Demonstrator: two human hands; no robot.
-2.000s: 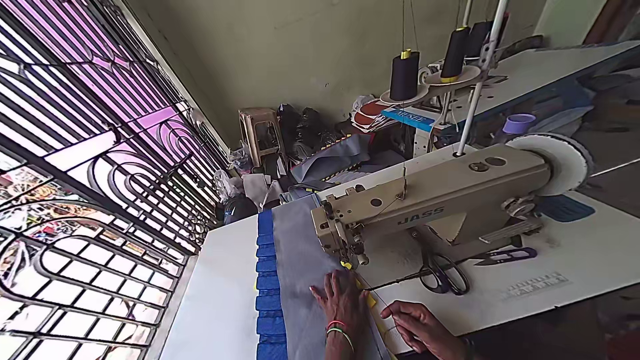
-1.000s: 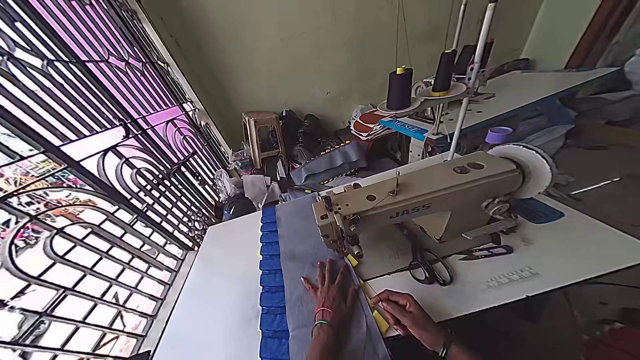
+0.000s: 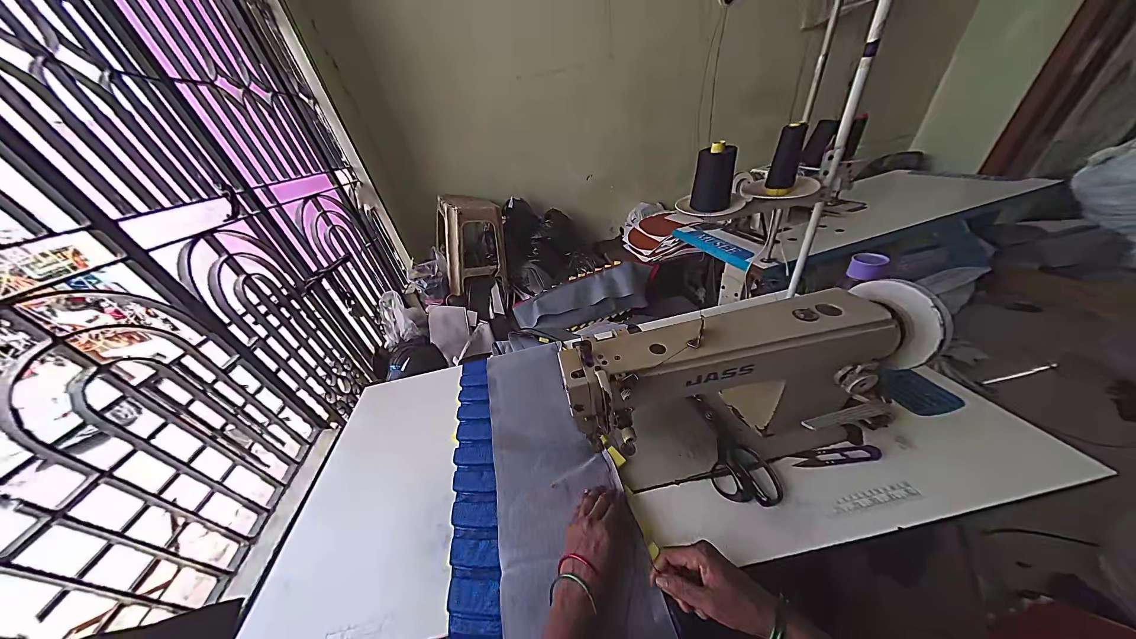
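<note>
A long grey fabric piece (image 3: 541, 497) with a pleated blue trim (image 3: 475, 532) along its left side runs under the needle area of a beige sewing machine (image 3: 728, 355). My left hand (image 3: 593, 532) rests on the grey fabric just in front of the presser foot, its fingers bent and holding nothing that I can see. Beside the fabric's right edge, my right hand (image 3: 706, 581) pinches a narrow yellow strip (image 3: 643, 524) between thumb and fingers. That strip leads up along the edge to the machine's needle area.
Black-handled scissors (image 3: 745, 475) and purple thread snips (image 3: 839, 455) lie on the white table (image 3: 382, 497), right of the hands. Black thread cones (image 3: 713, 177) stand behind the machine. A metal window grille (image 3: 222, 266) borders the left. A plastic stool (image 3: 470, 209) and bags stand beyond the table.
My right hand has moved down and away from the needle area, with more of the yellow strip now showing between them. My left hand stays on the grey fabric.
</note>
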